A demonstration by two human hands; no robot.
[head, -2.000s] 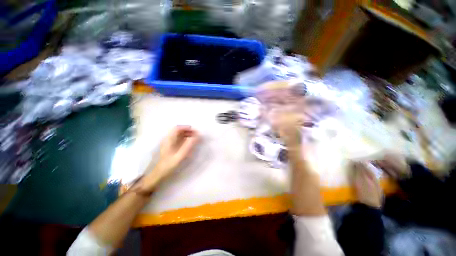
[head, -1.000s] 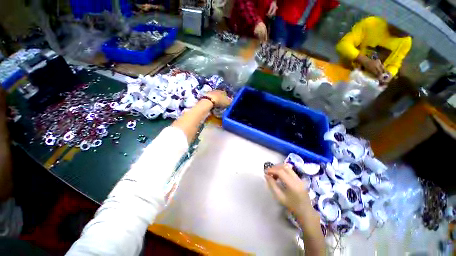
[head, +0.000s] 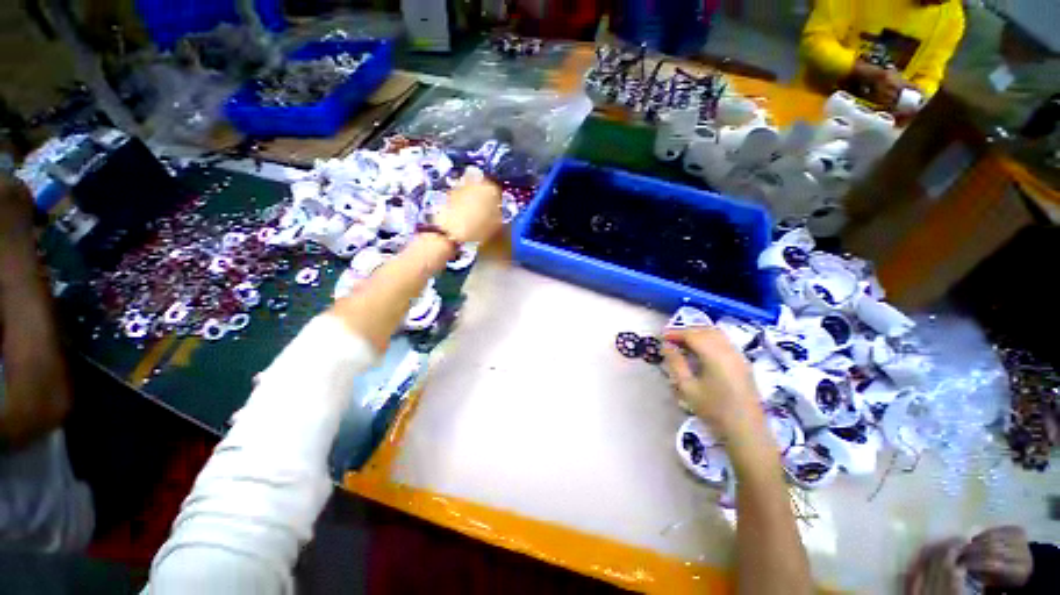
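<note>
My left hand [head: 471,209] is at the right edge of the pile of white camera housings [head: 349,203] on the green mat; its fingertips are hidden, so its grip cannot be told. My right hand [head: 707,370] is over the white sheet beside the fitted housings [head: 823,393]. Its thumb and fingers are at a black LED board [head: 653,349]. A second LED board [head: 629,344] lies just left of it. Whether the fingers pinch the board or only touch it is not clear.
A blue parts bin [head: 651,286] with dark boards stands at the back centre. Small white rings [head: 214,330] and reddish litter lie at left. Clear plastic [head: 959,384] lies at right. Another person's hands [head: 974,563] are at lower right. A person in yellow [head: 839,44] is at the back.
The view has shifted slightly. My left hand remains at the housing pile, now more in front of it. Two boards now show at my right fingertips, where one showed before.
</note>
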